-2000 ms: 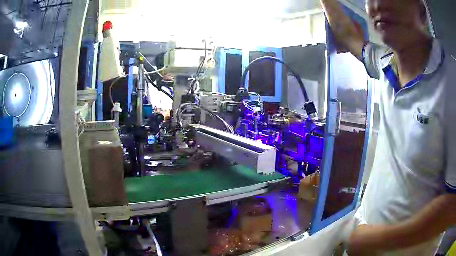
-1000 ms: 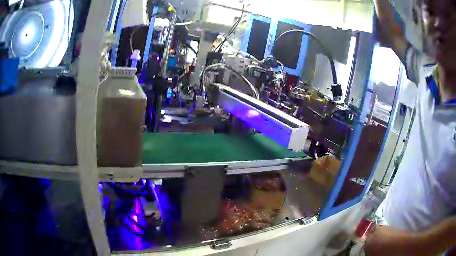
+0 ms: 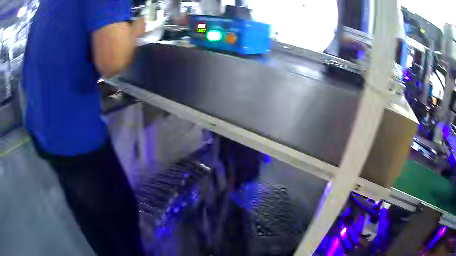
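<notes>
Neither of my hands is in the picture. Nearest in front of me is the long grey metal conveyor housing (image 3: pixel 240 95), running from upper left to lower right, with a tan-looking end. The bright blue control box (image 3: pixel 230 36) sits on top of it, with small lit digits, a glowing green button and an orange button. The inspection monitor (image 3: pixel 300 22) behind it is washed out to white. The green conveyor belt (image 3: pixel 425 182) leaves the housing end at the right. The picture is blurred.
A white machine frame post (image 3: pixel 367 115) crosses the view at a slant on the right. A person in a blue shirt (image 3: pixel 67 75) and dark trousers stands at the left beside the line. Grey ribbed trays or racks (image 3: pixel 170 182) show under the line. Violet-lit cables are at lower right.
The view has swung left. The blue control box and the person in blue have come into view; the person in the white shirt and the blue-framed door are gone from it.
</notes>
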